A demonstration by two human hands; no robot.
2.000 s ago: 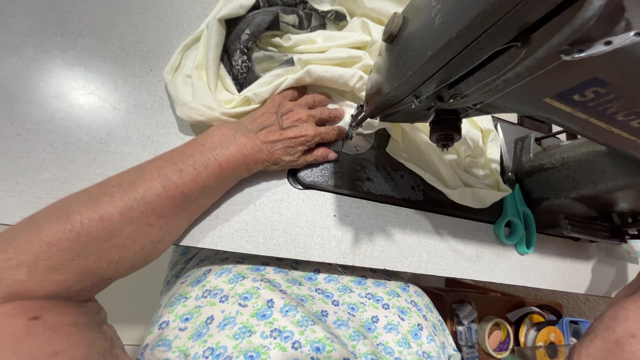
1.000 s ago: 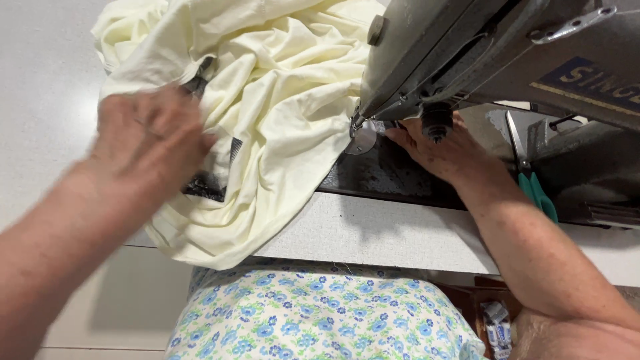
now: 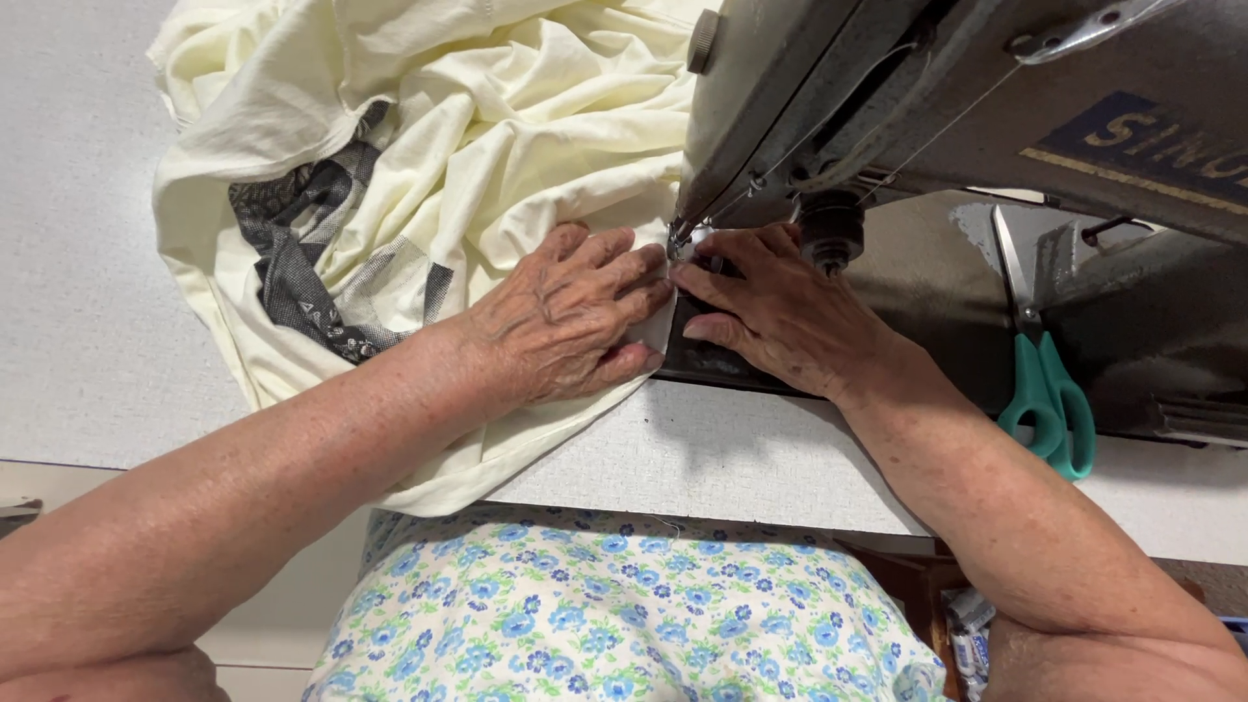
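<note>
Pale yellow fabric (image 3: pixel 546 107) lies in loose folds left of the needle of a Singer sewing machine (image 3: pixel 916 107). A dark grey patterned cloth (image 3: pixel 302 244) shows among the folds. My left hand (image 3: pixel 575 312) rests palm down on the fabric, pressing its edge beside the presser foot (image 3: pixel 681 239). On the other side of the foot, my right hand (image 3: pixel 780 307) has its fingertips at the fabric's edge, close to the left fingertips; whether they pinch it cannot be told. The needle tip is hard to make out.
Scissors with teal handles (image 3: pixel 1048 400) lie on the machine bed at the right, blades pointing away. The white tabletop (image 3: pixel 721 458) ends just above my lap in floral cloth. Below the table at the right is an open drawer (image 3: pixel 941 614) with small items.
The left hand has moved right from the fabric's left part to the presser foot. The right hand, absent two seconds ago, stays near the foot. The pale fabric has shifted left of the needle.
</note>
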